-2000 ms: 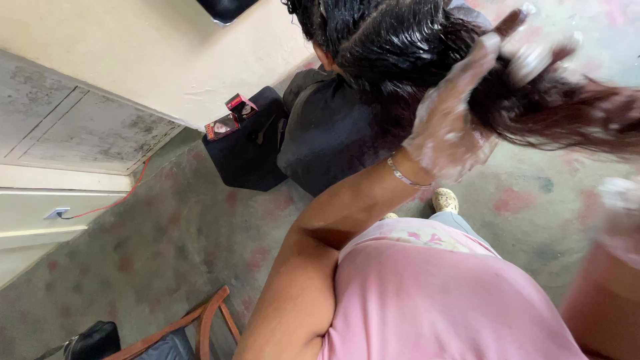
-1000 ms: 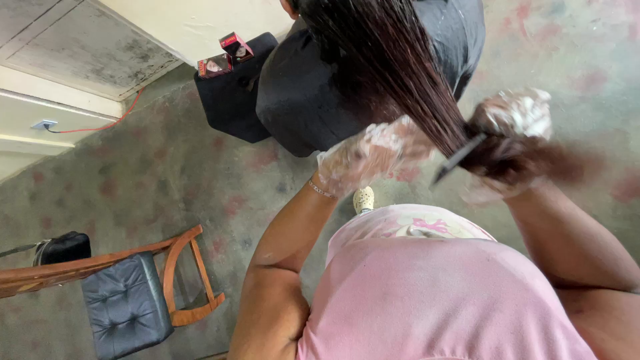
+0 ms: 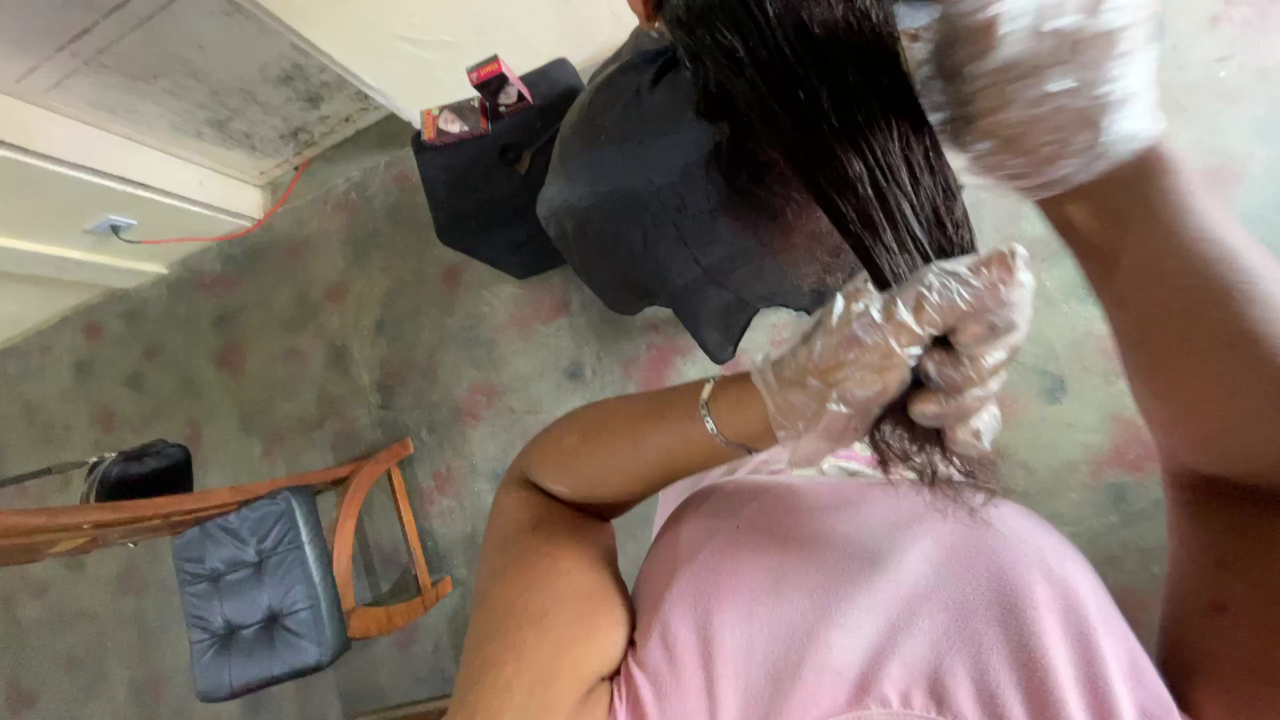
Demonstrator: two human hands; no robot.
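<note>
Long dark wet hair (image 3: 840,120) hangs from a seated person's head at the top of the view, over a black cape (image 3: 660,200). My left hand (image 3: 900,350), in a clear plastic glove and with a bracelet at the wrist, is closed around the hair near its ends, and loose tips stick out below the fist. My right hand (image 3: 1050,90), in a clear glove smeared with white product, is raised beside the upper part of the hair at the top right. Its fingers are blurred and partly hidden, so its hold cannot be made out.
Two small printed boxes (image 3: 455,122) rest on a black surface (image 3: 490,200) left of the caped person. A wooden chair with a black tufted cushion (image 3: 260,590) is at the lower left, near a black bag (image 3: 145,470). An orange cord (image 3: 225,237) runs from a wall outlet (image 3: 110,226).
My left hand has moved onto the hair ends and closed on them. My right hand has gone from the lower hair up to the top right. The dark tool seen by it earlier no longer shows clearly.
</note>
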